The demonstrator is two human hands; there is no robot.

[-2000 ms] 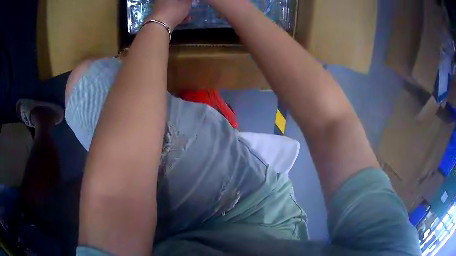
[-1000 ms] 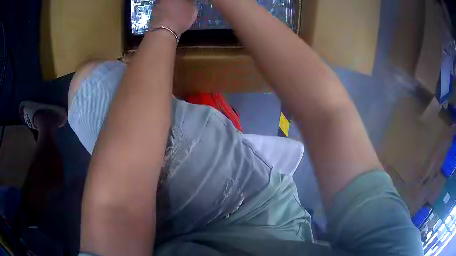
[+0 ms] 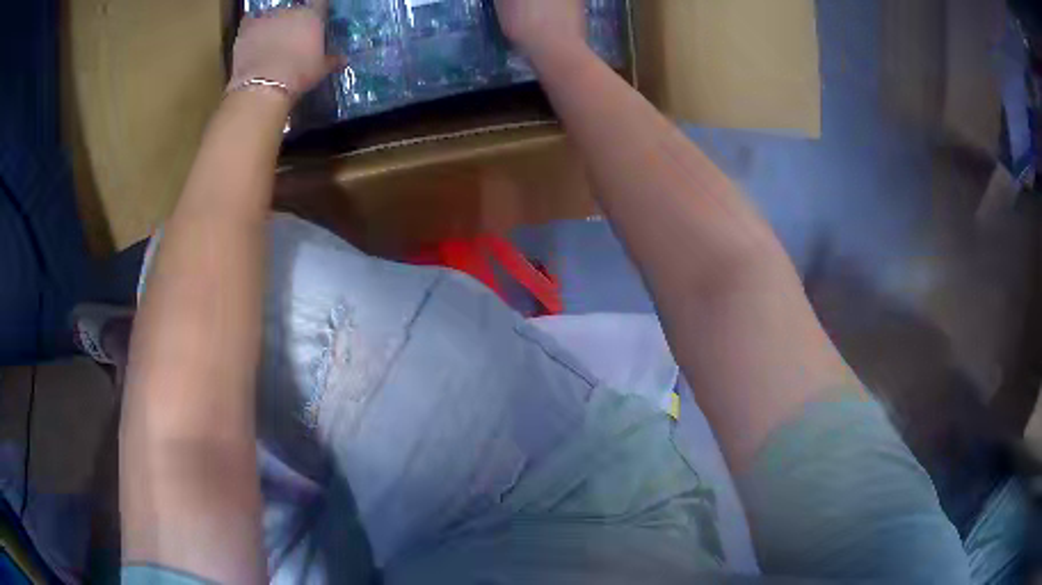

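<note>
A plastic-wrapped component pack (image 3: 417, 57), shiny over a dark green grid, lies in the open cardboard carton (image 3: 457, 160) at the top of the view. My left hand (image 3: 280, 48), with a bracelet at the wrist, is on the pack's left part, its fingers partly cut off by the top edge. My right hand (image 3: 543, 21) is on the pack's right part, also cut off by the top edge. Whether the fingers grip the pack cannot be told. A small white label shows at the top edge.
Carton flaps stand out left (image 3: 143, 114) and right (image 3: 748, 69). A red stool (image 3: 503, 272) and a white cloth (image 3: 617, 343) show by my legs. Grey floor lies at the right, with a bit of yellow tape. Another person's foot is at the far left.
My left hand has moved left and my right hand shows more. The hands are farther apart. The pack's near edge is now tilted, and the whole view has shifted.
</note>
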